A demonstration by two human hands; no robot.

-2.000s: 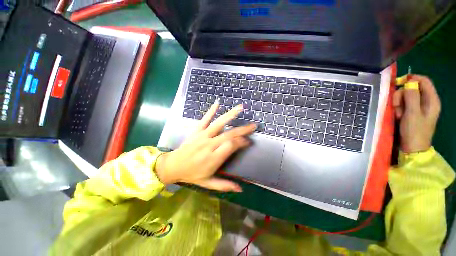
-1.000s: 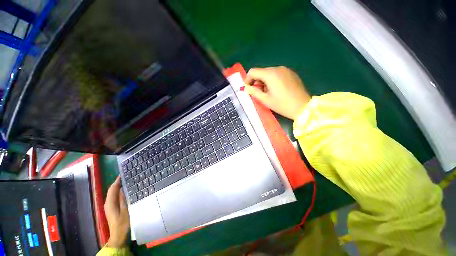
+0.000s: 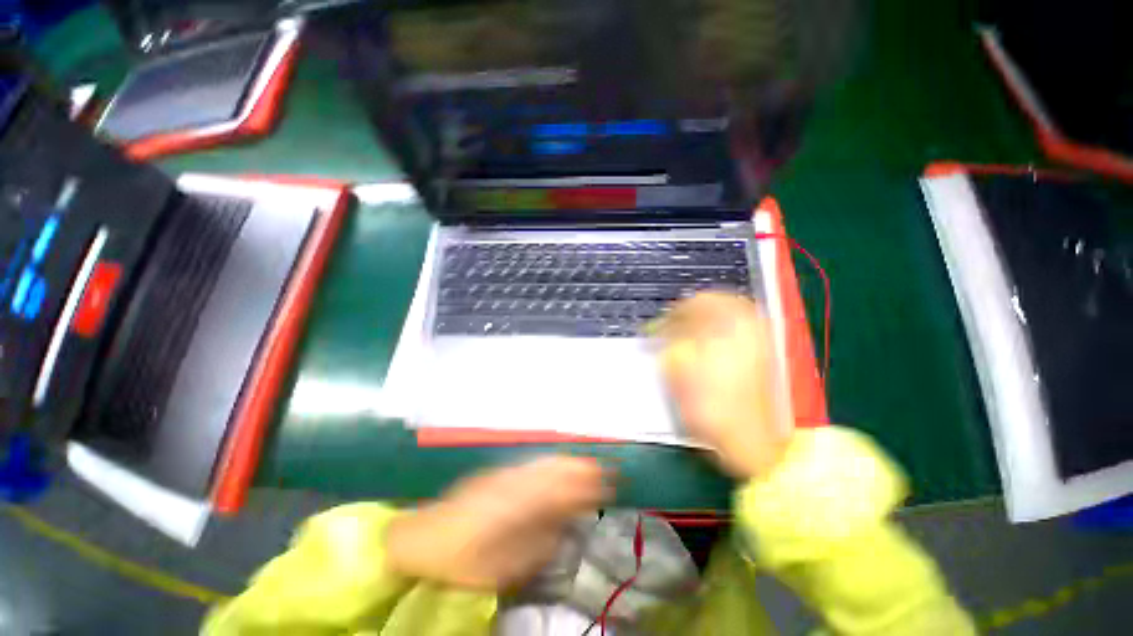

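The open laptop faces me, with black keys and a dark test screen showing blue buttons, a red button and a green one beside it. It lies on a white sheet over an orange-red pad. The red wire runs from the laptop's right side, and more of it hangs in my lap. My right hand, blurred, is over the right palm rest and lower keys. My left hand, blurred, is in front of the laptop's front edge. Blur hides what the fingers of both hands do.
Another open laptop with a test screen lies on a red pad at left. A further laptop is behind it. At right a closed dark laptop lies on white and red layers. The green bench runs beneath them.
My right hand has left the laptop's right edge and moved over the palm rest. My left hand has left its left edge. The red wire now stays at the right side. The view has turned and widened.
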